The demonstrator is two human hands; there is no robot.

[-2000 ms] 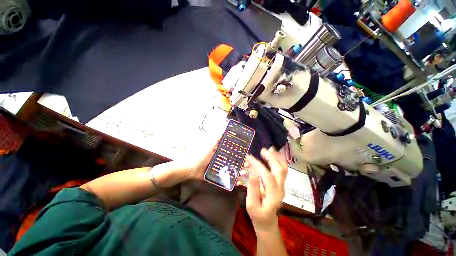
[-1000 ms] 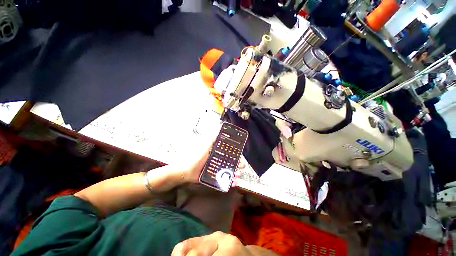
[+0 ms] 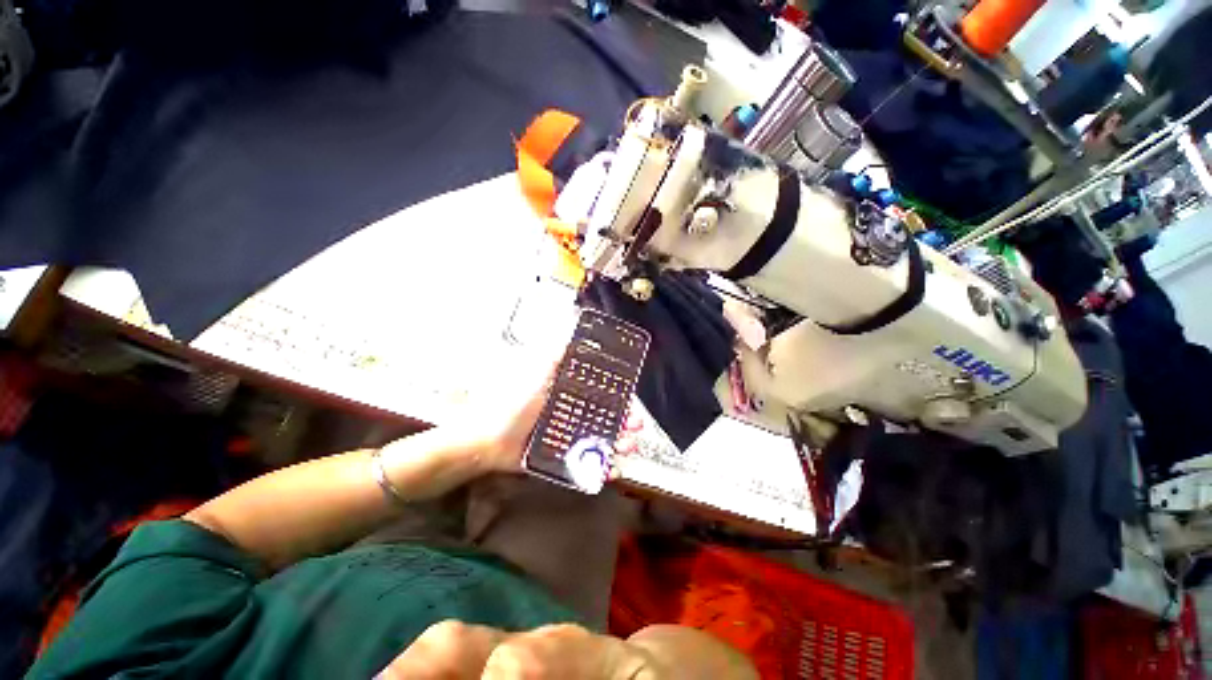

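Observation:
My left hand point(image 3: 512, 428) holds a mobile phone point(image 3: 588, 396) over the front edge of the white machine table point(image 3: 386, 299). The phone screen is dark with rows of small icons or keys and a bright glare near its lower end. My right hand point(image 3: 532, 654) is at the bottom edge, partly cut off, close to my green shirt. Its fingers look curled; whether it holds anything does not show. An orange strip point(image 3: 537, 162) hangs at the needle end of the cream sewing machine point(image 3: 851, 266).
Dark navy fabric point(image 3: 332, 133) covers the table's far left. A small dark cloth point(image 3: 678, 356) lies by the machine bed. A red perforated crate point(image 3: 851, 624) stands below the table. An orange thread cone point(image 3: 1000, 21) is at the upper right. Shiny metal cylinders point(image 3: 802, 100) stand behind the machine head.
My right hand has moved from beside the phone down to the picture's bottom edge. My left hand still holds the phone. The view has shifted slightly, so the machine appears further left and higher.

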